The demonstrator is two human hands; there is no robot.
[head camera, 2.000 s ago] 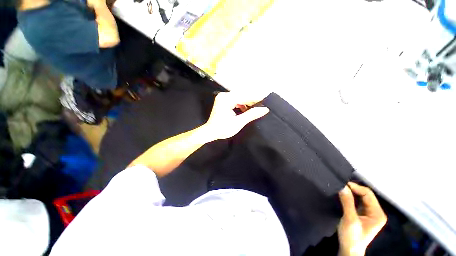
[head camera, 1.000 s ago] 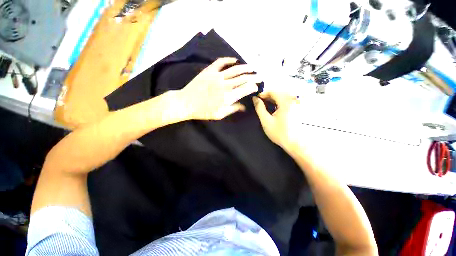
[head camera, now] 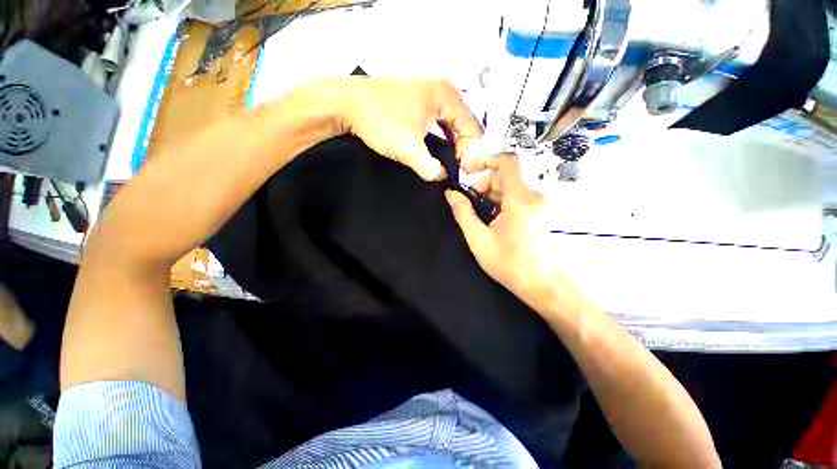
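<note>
A large black cloth panel [head camera: 367, 238] lies over the table's front edge and hangs over my lap. My left hand [head camera: 408, 124] pinches its upper right edge between thumb and fingers. My right hand [head camera: 500, 215] pinches the same edge just below and to the right, with the fingertips of both hands close together. The pinched edge is lifted and folded. The sewing machine's presser foot area [head camera: 523, 133] is just right of and above my fingertips. The fingers partly hide the edge.
The white machine head [head camera: 707, 27] stands at upper right, with a black strip [head camera: 771, 73] draped over it. A brown cardboard piece [head camera: 197, 82] lies left of the cloth. A grey box with a round vent [head camera: 60, 114] is at far left. A ruler [head camera: 725, 337] runs along the front edge.
The view has come closer to the machine. Both hands have stayed at the cloth's edge; my left hand has gone from lying flat over the cloth to pinching and lifting the edge beside my right.
</note>
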